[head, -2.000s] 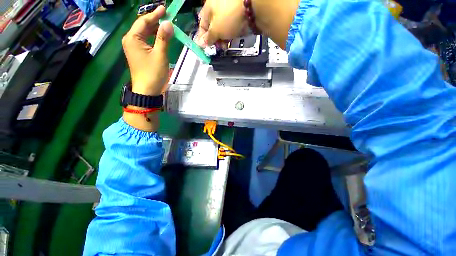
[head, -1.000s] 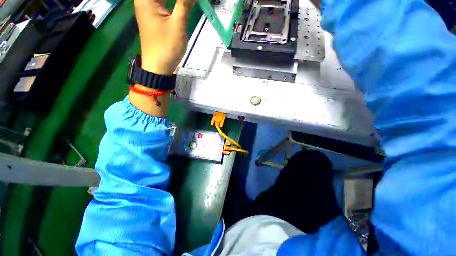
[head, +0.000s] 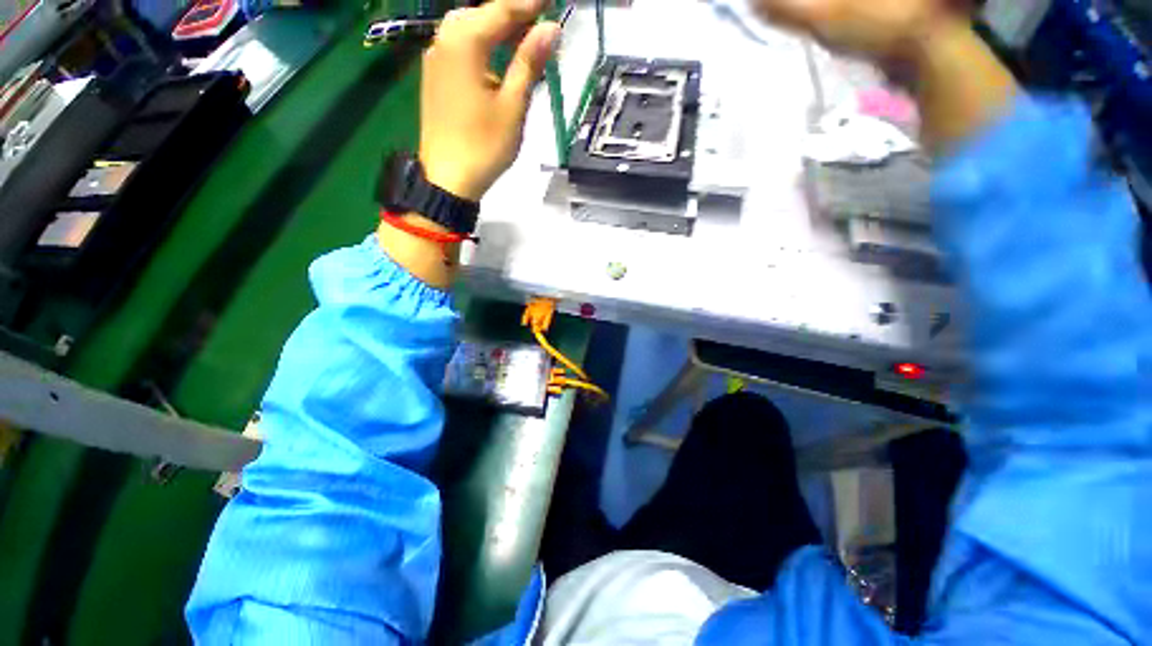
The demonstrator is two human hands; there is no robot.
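Note:
The black fixture [head: 636, 181] sits on the white machine bed, with a thin silver phone middle frame [head: 678, 107] lying in its recess. The green fixture cover [head: 557, 107] stands raised at the fixture's left side, its top cut off. My left hand [head: 478, 95] is beside the cover's upper part, thumb and fingers bent; whether it touches the cover is unclear. My right hand [head: 872, 23] is blurred at the top edge, right of the fixture and away from it. Its fingertips are unclear, so I cannot tell whether it holds anything.
A round button [head: 617, 270] is on the bed's front part. A teach pendant [head: 502, 376] with orange cable plugs [head: 540, 314] lies on the green bench [head: 502, 492]. A grey plate [head: 872, 189] with white and pink clutter is at the right. Black trays are far left.
My right hand has moved right, off the fixture, where it was two seconds ago. The green cover now stands steeper. The view has shifted, showing more of the bed's right side.

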